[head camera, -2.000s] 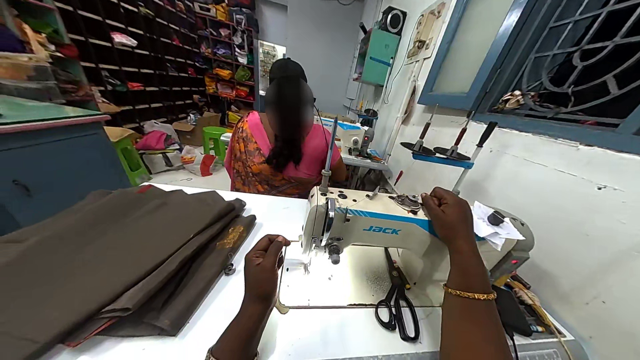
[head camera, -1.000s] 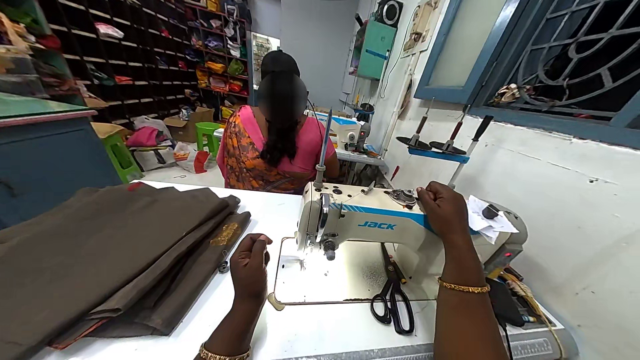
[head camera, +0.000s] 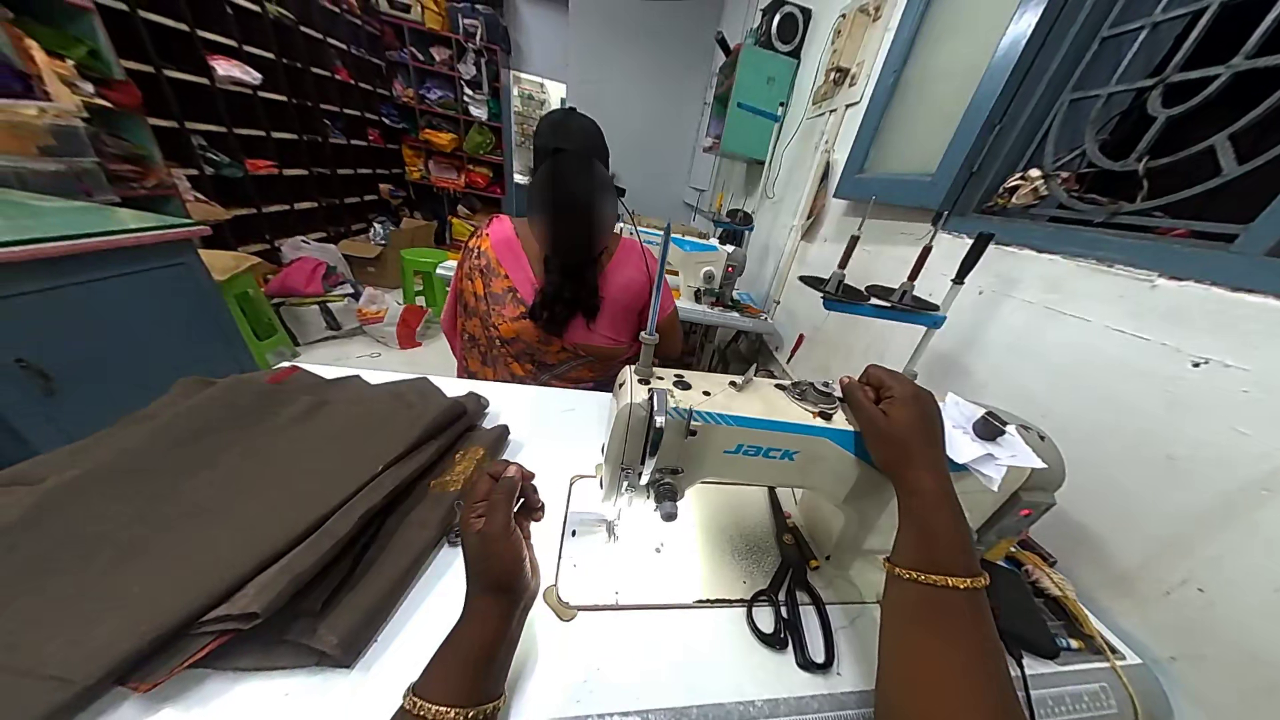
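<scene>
A white and blue Jack sewing machine (head camera: 770, 440) stands on the white table. My right hand (head camera: 895, 420) is at the top of its arm, fingers curled beside the bobbin winder (head camera: 812, 396); whether they pinch a thread is too small to tell. Over the table, left of the needle area, my left hand (head camera: 502, 525) is raised with thumb and fingertips together; a thread between them cannot be made out. Close by on the left lies a folded pile of dark brown fabric (head camera: 250, 490). Black-handled scissors (head camera: 792, 600) rest at the machine bed's front edge.
A thread stand (head camera: 885, 312) rises behind the machine near the white wall. Crumpled white paper (head camera: 985, 440) lies on the machine's right end. Ahead, a person (head camera: 570, 270) sits at another sewing machine (head camera: 690, 262). A blue cabinet (head camera: 120, 320) stands at the left.
My left hand has moved away from the needle area, leftward toward the brown fabric. The right hand stays at the top of the machine.
</scene>
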